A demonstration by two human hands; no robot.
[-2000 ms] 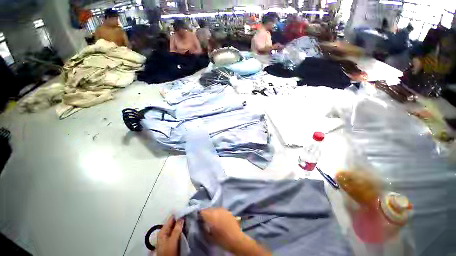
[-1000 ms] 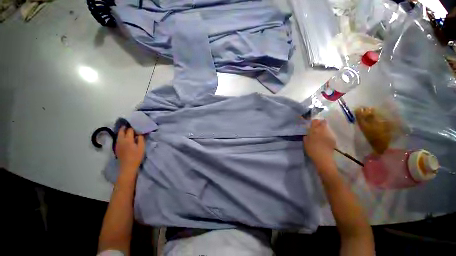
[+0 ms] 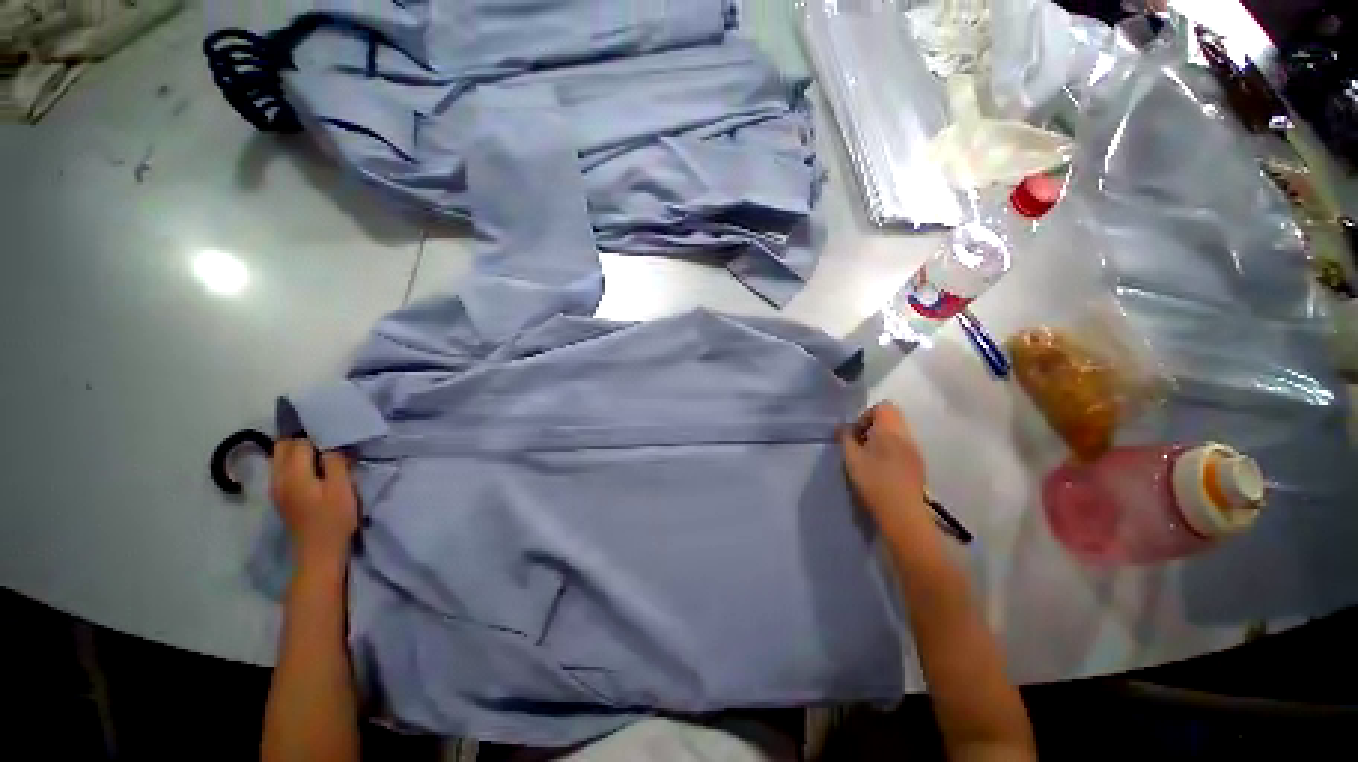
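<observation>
A blue-grey shirt (image 3: 655,551) lies flat in front of me, collar to the left and hem to the right. Its button placket (image 3: 596,436) runs straight across between my hands. A black hanger hook (image 3: 236,460) sticks out of the collar (image 3: 337,412). My left hand (image 3: 314,494) is closed on the shirt just below the collar. My right hand (image 3: 885,453) grips the placket's hem end. A thin dark tool (image 3: 947,518) sticks out past the right fist. One sleeve (image 3: 532,209) stretches up onto the shirt pile.
A shirt pile (image 3: 670,134) with black hooks lies further up the table (image 3: 119,343). To the right are a red-capped water bottle (image 3: 953,283), a blue pen (image 3: 983,343), a bag with orange-brown contents (image 3: 1066,387), a pink drink bottle (image 3: 1132,502) and clear poly bags (image 3: 1206,268).
From bunched at the collar, my hands have spread apart to the shirt's two ends. Since a second ago the placket is pulled straighter and the shirt lies smoother. The view has tilted down.
</observation>
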